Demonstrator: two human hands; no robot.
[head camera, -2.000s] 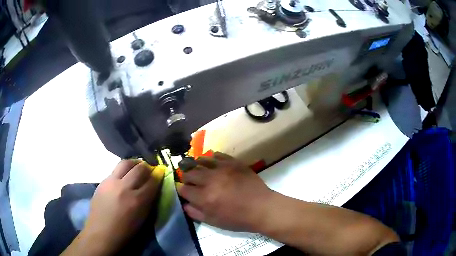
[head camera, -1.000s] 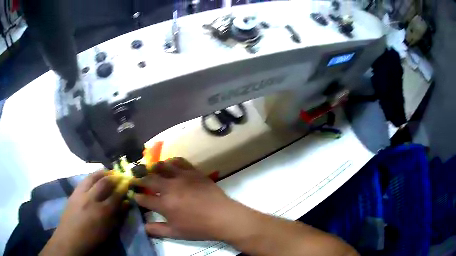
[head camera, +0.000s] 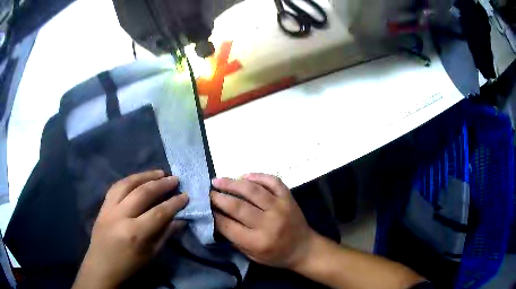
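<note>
A garment panel lies wrong side up, its light grey-blue back (head camera: 184, 152) running from the presser foot (head camera: 180, 61) towards me. A dark rectangular pocket piece (head camera: 116, 155) lies on it, with a narrow dark strip (head camera: 109, 93) above. My left hand (head camera: 133, 220) lies on the pocket piece and grey cloth, fingertips pressing down. My right hand (head camera: 263, 220) has its fingertips on the panel's narrow dark edge (head camera: 205, 141), near the table's front. The edge runs up to the lit needle area. The fingertips touch the cloth; the needle itself is too small to make out.
The machine head (head camera: 167, 22) is above the cloth. Red-orange tape (head camera: 219, 79) marks the bed (head camera: 271, 56). Black-handled scissors (head camera: 302, 18) lie under the arm. A blue plastic basket (head camera: 492, 186) holding cloth stands at the right. Dark cloth hangs at the front.
Both hands have moved from the presser foot down the cloth towards me. The panel now lies spread out, showing its grey side and the pocket piece. The view has tilted down.
</note>
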